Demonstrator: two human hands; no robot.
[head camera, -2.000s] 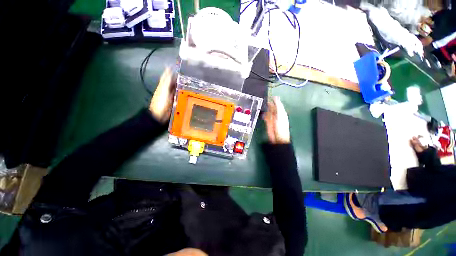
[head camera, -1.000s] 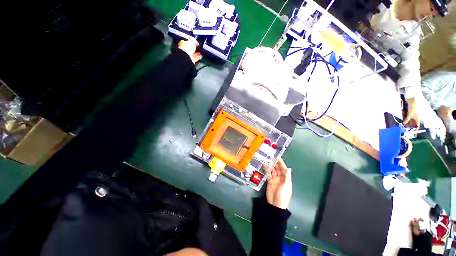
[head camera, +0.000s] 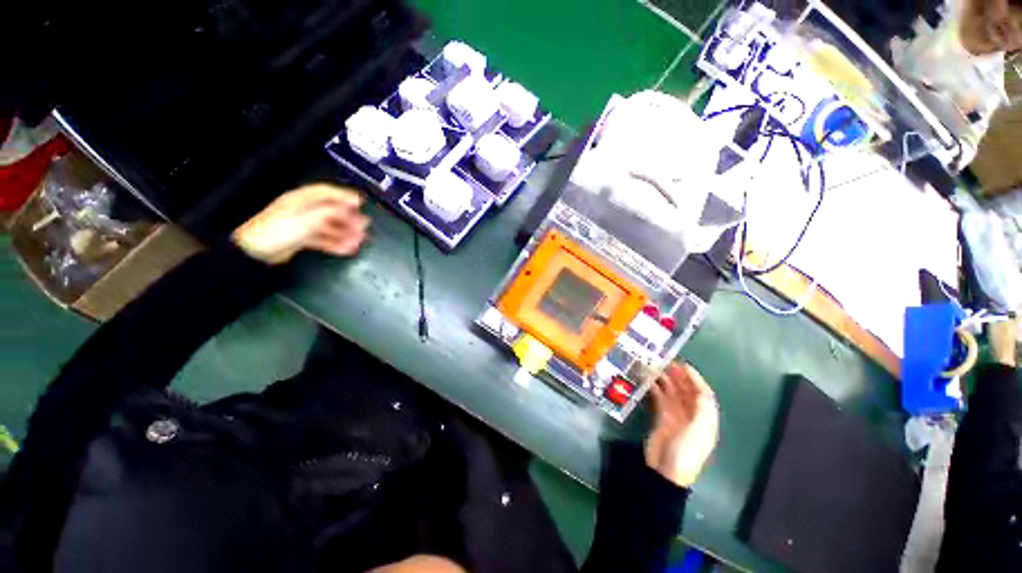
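Observation:
The clear test fixture stands tilted in view on the bench. Its orange nest plate frames a dark square recess with no thermostat visible in it. A yellow piece is at its front edge. A red switch is at its lower right corner. My right hand is beside that corner, fingers apart, holding nothing visible. My left hand is blurred, held over the bench edge left of the fixture, fingers curled loosely, nothing visible in it. Several thermostats lie white housings up on a black tray beyond it.
A loose black lead lies between tray and fixture. A black foam pad is at right, with a blue tape holder behind it. Cables run behind the fixture. A cardboard box is at left. Other people are partly visible at right.
My left hand has left the fixture's side, reached the thermostat group, and come back toward me. My right hand has moved to the fixture's lower right corner. The view has turned left.

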